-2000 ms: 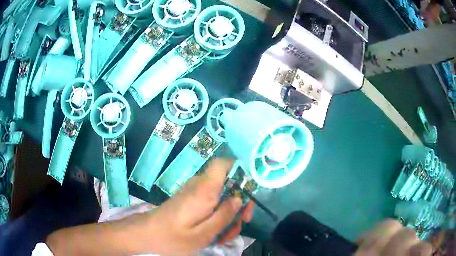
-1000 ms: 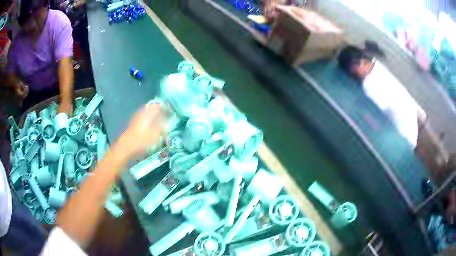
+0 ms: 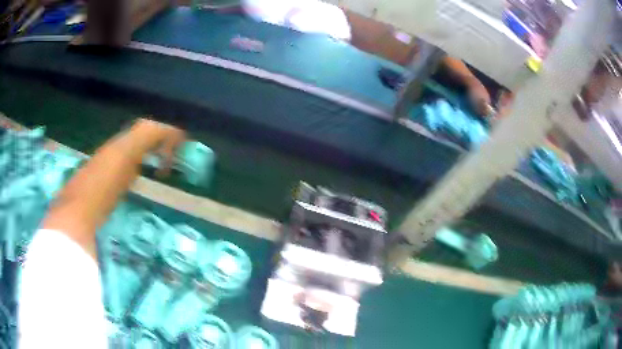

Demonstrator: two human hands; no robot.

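My left hand [image 3: 155,144] reaches over the sunken conveyor belt at the left, with the forearm and white sleeve coming from the lower left. Its fingers are closed around the handle part of a turquoise fan body [image 3: 196,163]. The fan's round head sticks out to the right of the fingers. Motion blur hides the exact grip. My right hand and the electric screwdriver are not in view.
Fan bodies [image 3: 181,247] lie on the bench at lower left. The screw feeder [image 3: 333,238] stands at centre, beside a worn post [image 3: 498,146]. Another fan [image 3: 470,245] lies on the belt; stacked fans [image 3: 545,313] are at lower right. Another person's arm [image 3: 467,82] is across the line.
The view has swung left, then back right. My left hand has left the fan pile and is now over the belt with a fan body. My right hand and the screwdriver have gone out of view.
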